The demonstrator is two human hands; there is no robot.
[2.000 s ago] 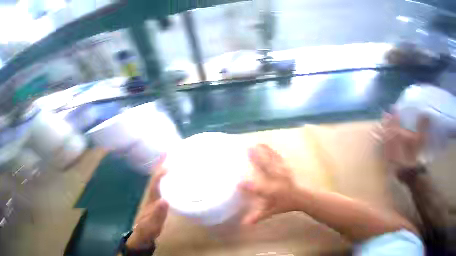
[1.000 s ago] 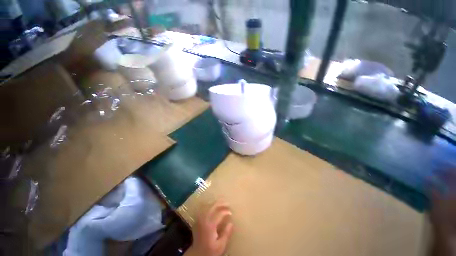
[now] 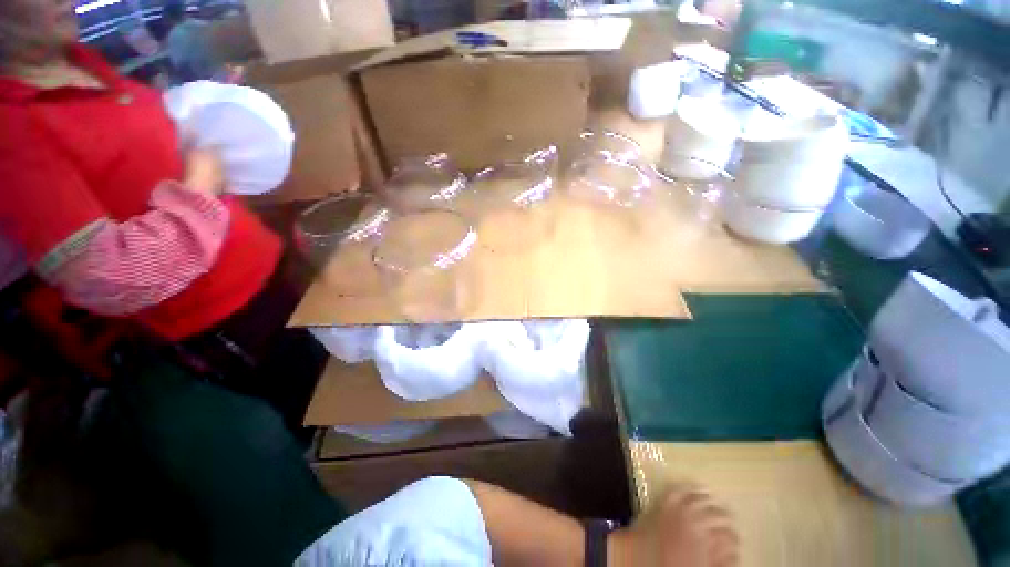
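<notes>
My left hand [image 3: 692, 534] is blurred at the bottom edge, over the brown cardboard sheet [image 3: 797, 498]. It holds nothing visible and its fingers are loosely apart. A dark band is on the wrist. My right hand is out of the picture. A leaning stack of white bowls [image 3: 925, 388] stands to the right of my left hand, not touched by it. Several clear bowls [image 3: 426, 260] stand on the carton's top sheet [image 3: 532, 282]; only their shiny rims show well.
A person in red [image 3: 144, 210] at the left holds a white bowl [image 3: 238, 138]. White bags [image 3: 487, 366] bulge under the top sheet. More white bowls [image 3: 786, 172] are stacked behind, and a single white bowl [image 3: 880, 219] stands near the green belt [image 3: 731, 360]. An open carton [image 3: 476, 111] stands behind.
The view has swung left, bringing in the person in red and the clear bowls. The white bowl between my hands two seconds ago is no longer held in my left hand. My right hand has left the picture.
</notes>
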